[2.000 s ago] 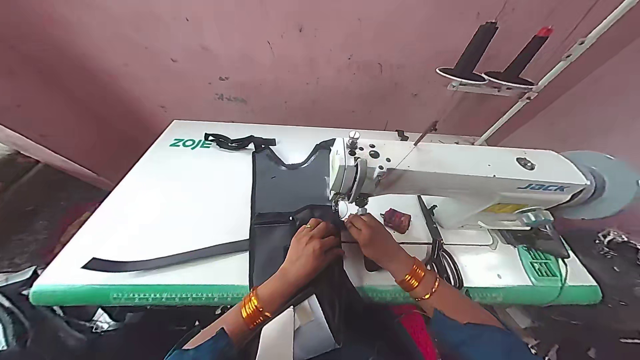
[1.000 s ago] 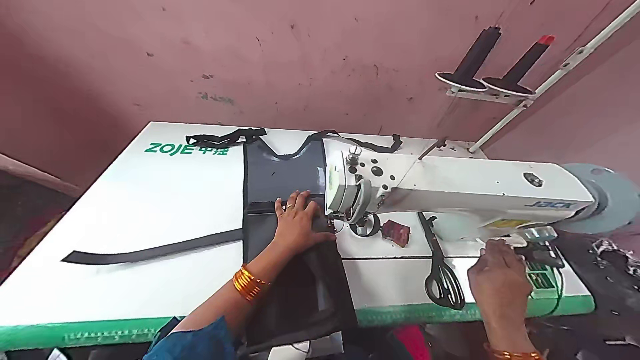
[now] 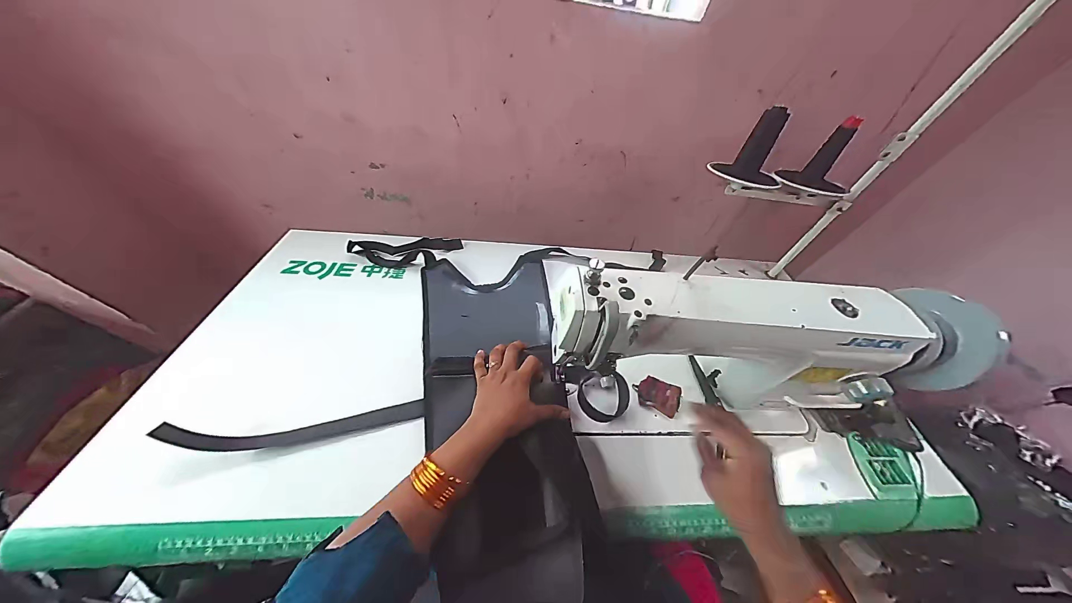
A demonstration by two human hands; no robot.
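Note:
My left hand [image 3: 507,389] lies on a black and dark grey fabric piece [image 3: 481,322], fingers apart and pressing on it just left of the needle area of the white sewing machine [image 3: 754,318]. A long black strap [image 3: 293,437] extends left from the piece, and thin black straps [image 3: 402,251] lie at its top. My right hand [image 3: 733,461], blurred, is over the handle end of the scissors [image 3: 706,381]; the handles are hidden, so its grip is unclear. Between the hands are a black strap loop [image 3: 605,397] and a small dark red object [image 3: 659,396].
The white sewing table [image 3: 276,352] has a green front edge [image 3: 251,540]. Two dark thread cones [image 3: 764,146] stand on a rack behind the machine. The handwheel [image 3: 959,335] is at the right, above a green-framed panel [image 3: 886,465]. A pink wall rises behind.
My right hand has left the needle area, reached the machine's right side, then come back left over the scissors. My left hand stays on the fabric, which has shifted little since one second ago.

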